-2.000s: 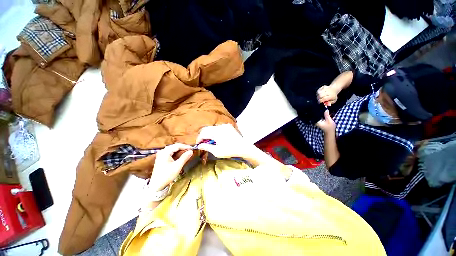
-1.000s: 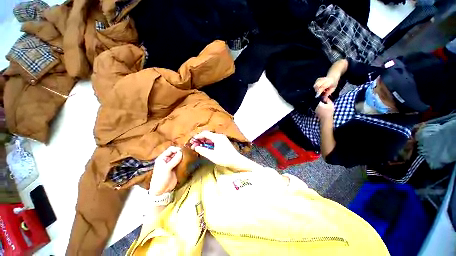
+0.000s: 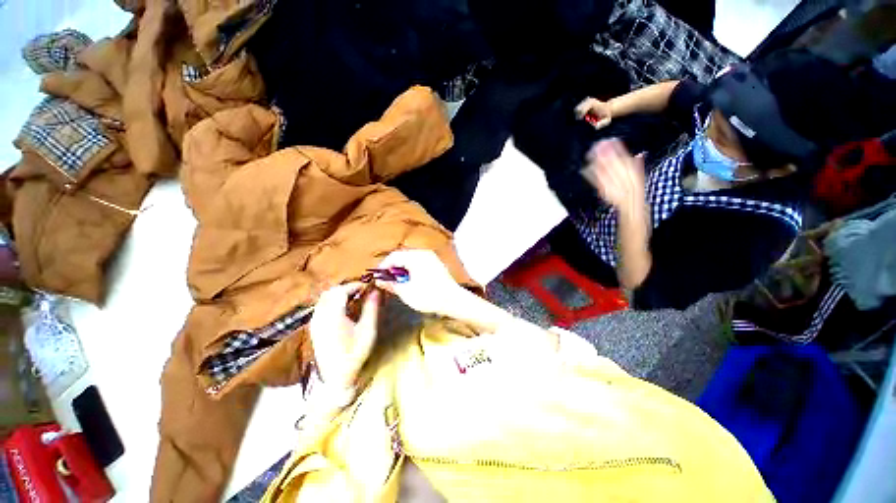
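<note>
A brown padded jacket (image 3: pixel 334 211) lies on the white table in front of me, its sleeve hanging toward the lower left. Its hem edge faces me, with plaid lining (image 3: pixel 246 349) showing at the left. My left hand (image 3: pixel 346 329) pinches the brown hem edge between thumb and fingers. My right hand (image 3: pixel 418 280) is close beside it and holds small dark thread snips (image 3: pixel 392 275) with red and blue glints, at the pinched edge. The snips' blades are too small to make out clearly.
Brown jackets (image 3: pixel 74 196) with plaid patches are heaped at upper left. Black garments (image 3: pixel 393 49) lie on the far side. A phone (image 3: pixel 97 425) and red box (image 3: pixel 59 462) are at lower left. A masked co-worker (image 3: pixel 717 187) sits at right near a red plastic stool (image 3: pixel 570 290).
My hands have come back together at the hem after being slightly apart, and the snips are now at the pinched edge. The co-worker's hands have separated.
</note>
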